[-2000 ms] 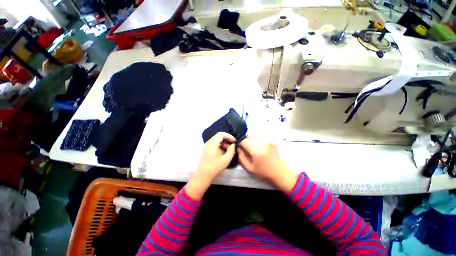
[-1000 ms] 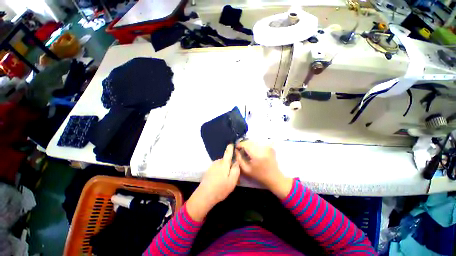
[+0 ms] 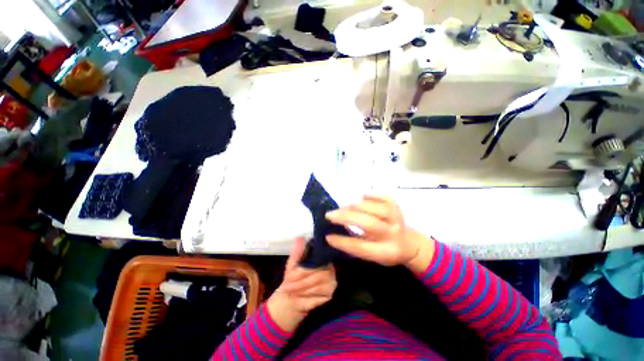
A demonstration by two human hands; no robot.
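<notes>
A small dark fabric piece (image 3: 320,204) is held upright and bunched between my hands at the front edge of the sewing table (image 3: 268,169). My left hand (image 3: 305,282) grips its lower end, with the thumb pointing up along it. My right hand (image 3: 374,229) holds its right side with the fingertips. The fingers and folds hide part of the piece. The cream sewing machine (image 3: 487,70) stands behind to the right, and its needle area (image 3: 399,134) is beyond the piece.
A rounded dark pile (image 3: 187,123), dark folded pieces (image 3: 164,194) and a patterned rectangle (image 3: 106,196) lie at the left. An orange basket (image 3: 191,264) with dark cloth is below the table. White tape and dark strips (image 3: 522,116) hang on the machine.
The dark piece, earlier flat on the table, is now lifted, narrowed and nearer the front edge. My left hand has moved down, and my right hand has shifted slightly right and opened more around it.
</notes>
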